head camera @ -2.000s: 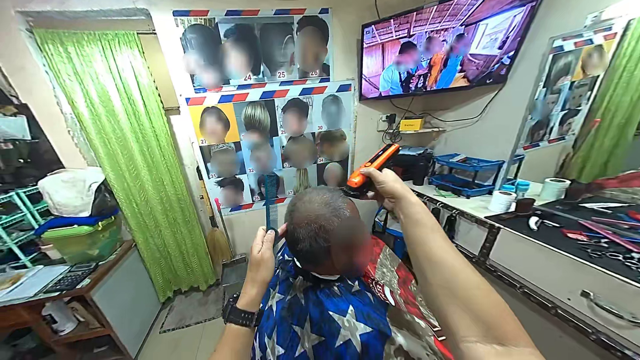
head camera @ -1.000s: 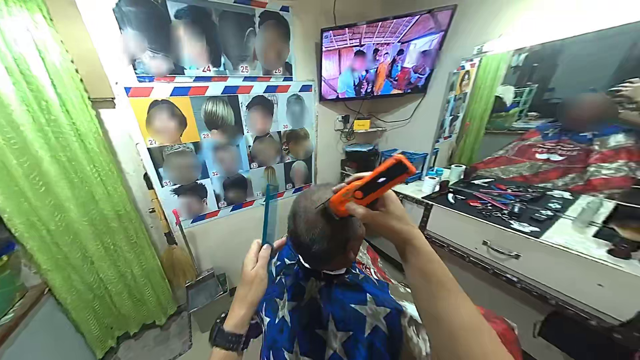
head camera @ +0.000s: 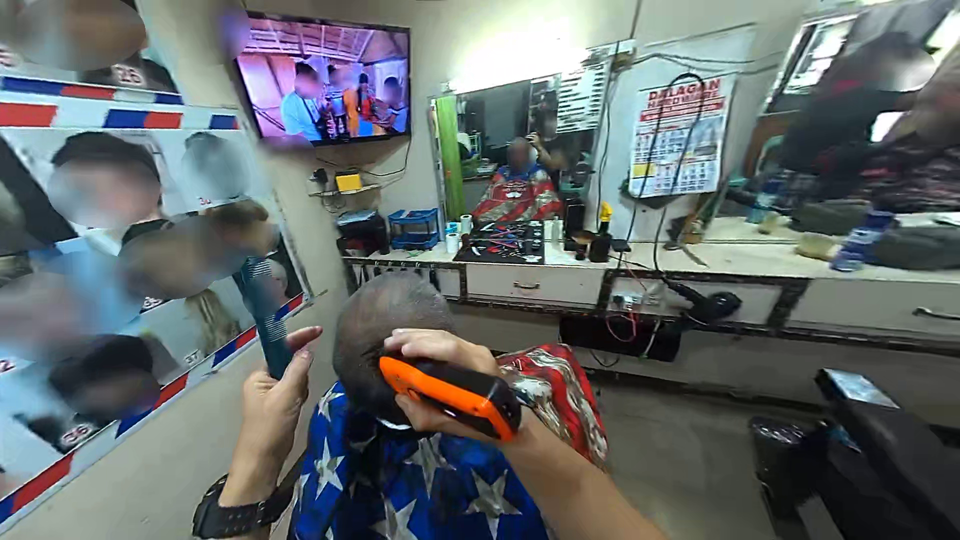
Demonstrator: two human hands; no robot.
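My left hand (head camera: pixel 281 401), with a black watch at the wrist, grips a teal comb (head camera: pixel 264 319) upright, left of a seated person's head. My right hand (head camera: pixel 450 375) is closed around an orange and black hair clipper (head camera: pixel 450 396) at the back and side of that head (head camera: pixel 386 322). The clipper's blade end is hidden against the short dark hair. A barber cape (head camera: pixel 427 480) with white stars on blue and red patterned parts covers the person's shoulders.
A counter (head camera: pixel 750 259) with drawers runs along the wall, bearing a black mat of tools (head camera: pixel 501 244) and bottles. Above it hang a mirror (head camera: pixel 517 150) and a calendar (head camera: pixel 677 139). A hair dryer (head camera: pixel 712 306) hangs below. A haircut poster (head camera: pixel 105 247) is at left, a black chair (head camera: pixel 892 457) at right.
The view has swung right and come closer to the head. The clipper has gone from beside the head's top to lower on its back and side. The comb stays in my left hand.
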